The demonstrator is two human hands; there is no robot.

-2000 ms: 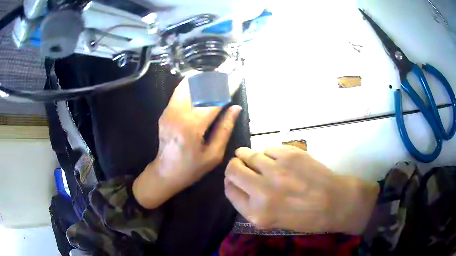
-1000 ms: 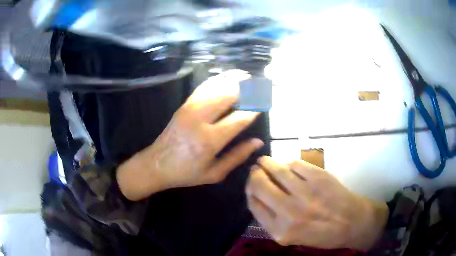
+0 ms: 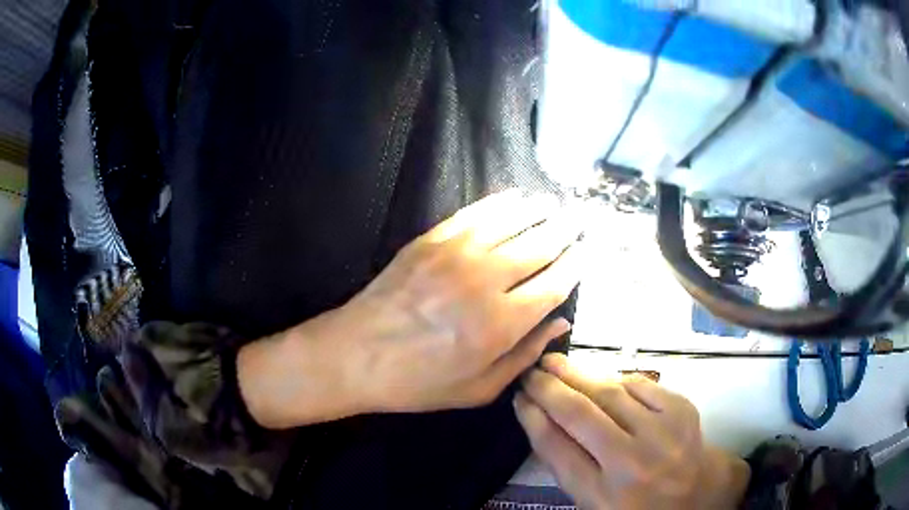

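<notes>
The dark garment [image 3: 289,169] covers the left and centre of the view. My left hand [image 3: 439,309] lies flat on it, fingers pointing right and up towards the needle area, near the garment's right edge. My right hand [image 3: 623,428] pinches the garment's edge between thumb and fingers, just below my left fingertips. The sewing machine head [image 3: 718,100], white with blue stripes, fills the upper right. Small shiny metal parts [image 3: 623,189] show above my left fingertips. Bright glare hides the exact needle point.
Blue-handled scissors [image 3: 815,383] lie at right, partly behind a curved metal bar [image 3: 718,299]. A ribbed tension dial [image 3: 733,249] hangs beside the bar. A pale striped lining [image 3: 100,289] shows at left. The white table [image 3: 698,398] lies at right. Camouflage sleeves cover both wrists.
The camera view has shifted, so the machine head now appears at upper right and more garment shows. My left fingers still lie on the cloth; my right hand still pinches its edge.
</notes>
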